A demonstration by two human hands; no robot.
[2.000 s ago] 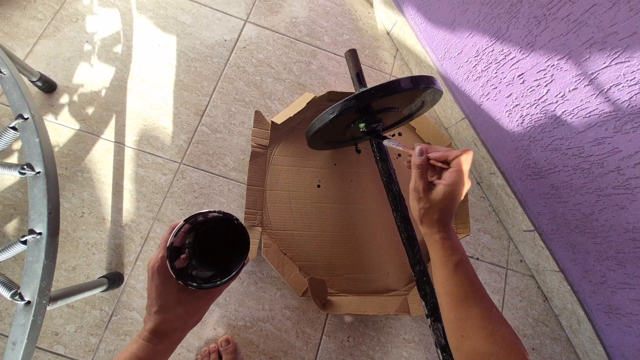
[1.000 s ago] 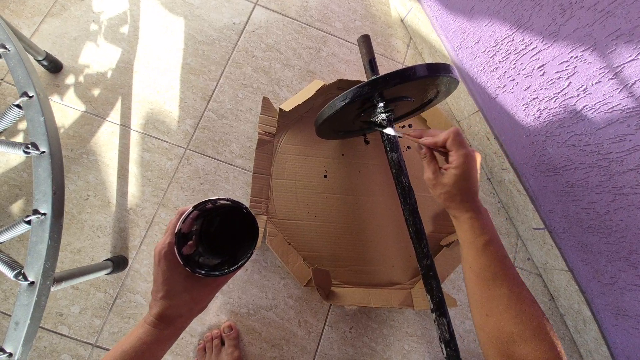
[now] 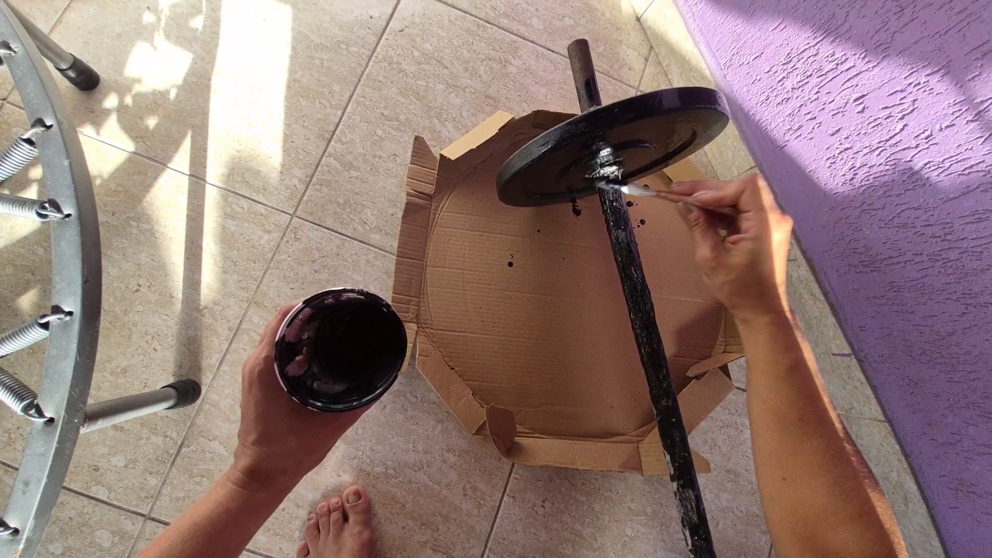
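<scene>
My left hand (image 3: 271, 403) is wrapped around a cup-like container of black paint (image 3: 341, 349), its open mouth facing up. A thin paintbrush (image 3: 647, 191) is pinched in my right hand (image 3: 740, 240), its tip at the bar just below the collar. The long metal bar (image 3: 642, 310), coated in uneven black, passes through a round black weight plate (image 3: 620, 147). Bright, wet-looking highlights show on the collar (image 3: 604, 161) where bar and plate meet. Beneath them lies a flattened cardboard sheet (image 3: 535, 341) with folded edge flaps and black drips.
A small trampoline's grey metal frame (image 3: 74, 271), with springs (image 3: 23, 337) and rubber-tipped legs (image 3: 139, 404), stands at the left. A purple textured wall (image 3: 876, 155) rises on the right. My bare foot (image 3: 337, 527) is on the tiled floor (image 3: 349, 186) at the bottom.
The brush tip has shifted slightly across the bar near the collar, still in my right hand. My left hand keeps its hold on the paint container.
</scene>
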